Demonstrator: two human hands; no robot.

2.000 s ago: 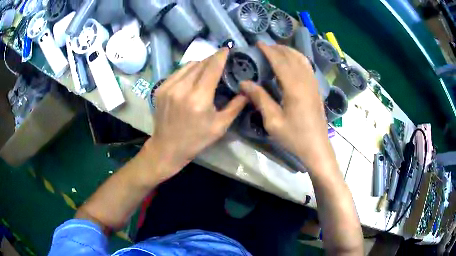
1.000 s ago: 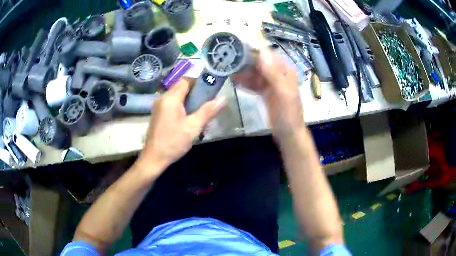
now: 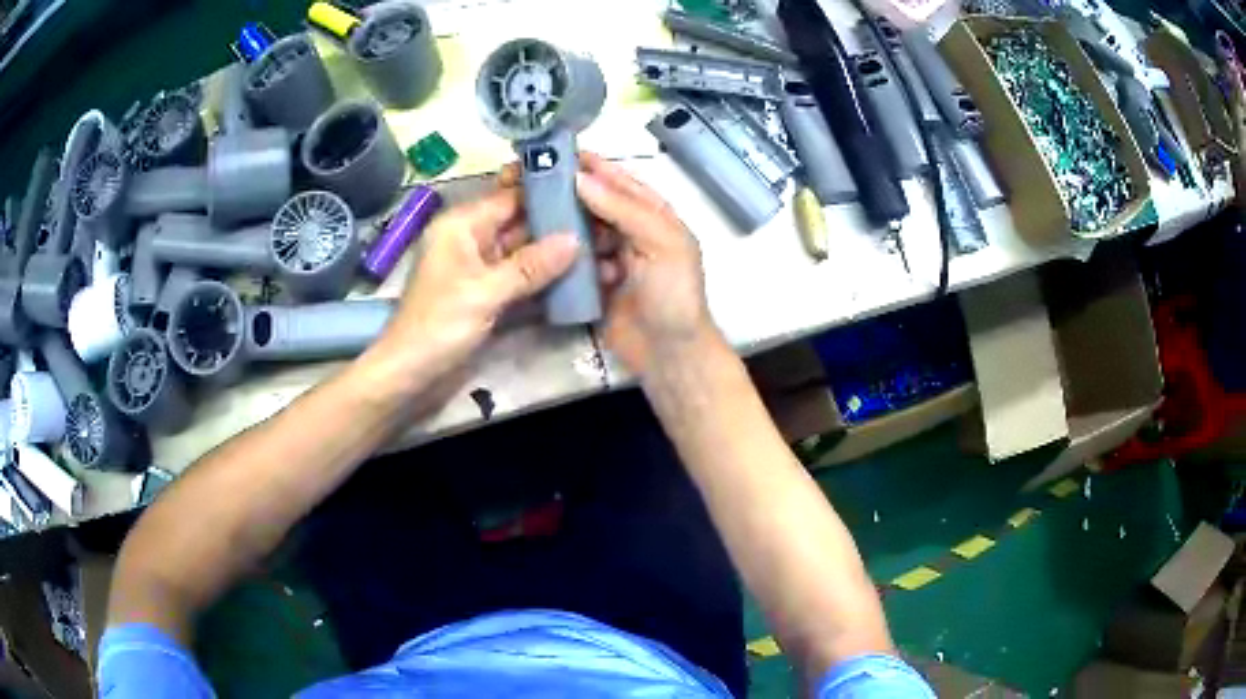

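A grey fan unit [image 3: 558, 205] is held upright over the front of the bench, its round slotted head away from me and its straight handle pointing towards me. My left hand [image 3: 472, 266] grips the handle from the left, with the thumb lying across it. My right hand [image 3: 640, 260] holds the handle from the right side, its thumb near the upper handle. A small dark opening with a white mark shows at the top of the handle. The fingers behind the handle are partly hidden.
Grey fan units [image 3: 219, 178] are piled at left, with a purple cell [image 3: 400, 234] beside them. Right lie handle covers [image 3: 717, 167], a wooden-handled tool [image 3: 810, 223], a black electric screwdriver [image 3: 850, 116] and a box of circuit boards [image 3: 1073, 137]. A blue parts box [image 3: 895, 396] stands under the bench.
The view has shifted to the right along the bench. The fan unit is now upright, with its handle towards me. My right hand, blurred beside the head a second ago, now holds the handle.
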